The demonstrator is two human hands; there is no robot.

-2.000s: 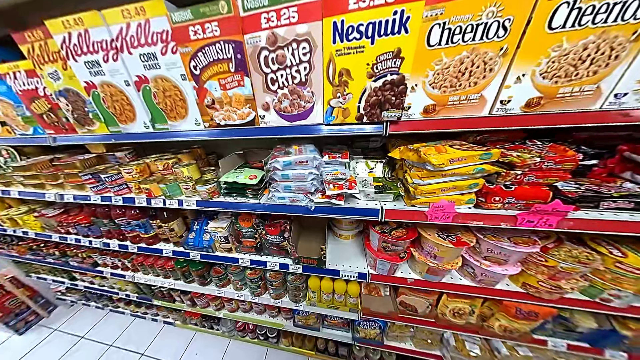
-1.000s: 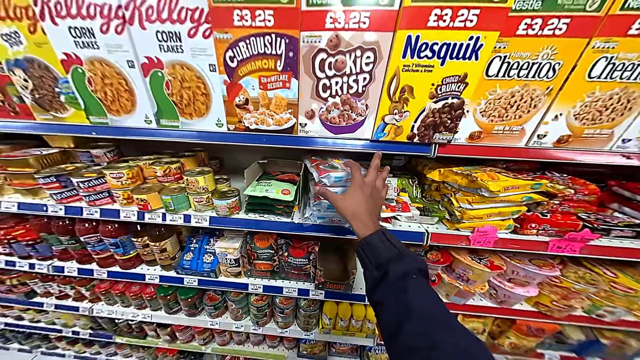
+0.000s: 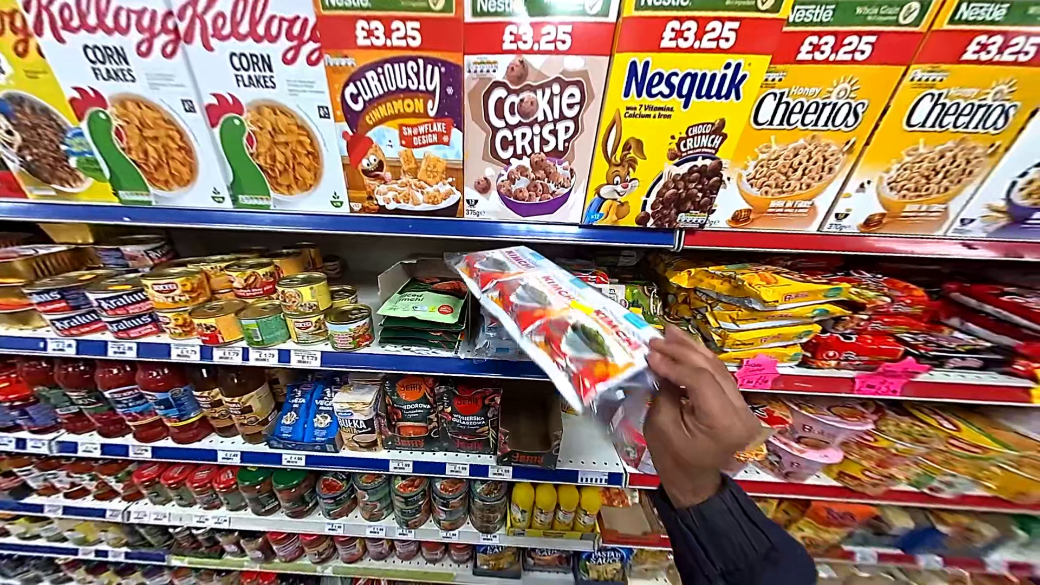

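My right hand [image 3: 703, 414], in a dark sleeve, holds a long clear plastic multipack of kimchi-labelled noodle packets [image 3: 561, 321] by its lower right end. The pack tilts in front of the second shelf, with its printed face toward me. Behind it on that shelf are green pouches [image 3: 424, 305] in an open carton and more clear packs, partly hidden. Yellow noodle packets [image 3: 756, 284] lie stacked to the right of the held pack. My left hand is out of view.
Cereal boxes [image 3: 536, 114] line the top shelf above my hand. Cans [image 3: 305, 292] stand at left, glass jars [image 3: 171, 398] below them. An open cardboard tray [image 3: 530, 439] sits under the held pack. Pink price tags [image 3: 756, 372] stick out from the red shelf edge [image 3: 821, 386].
A second ago my right hand was reaching onto the stacked clear packs on the shelf. Now it holds one multipack out from the shelf, lower and nearer to me.
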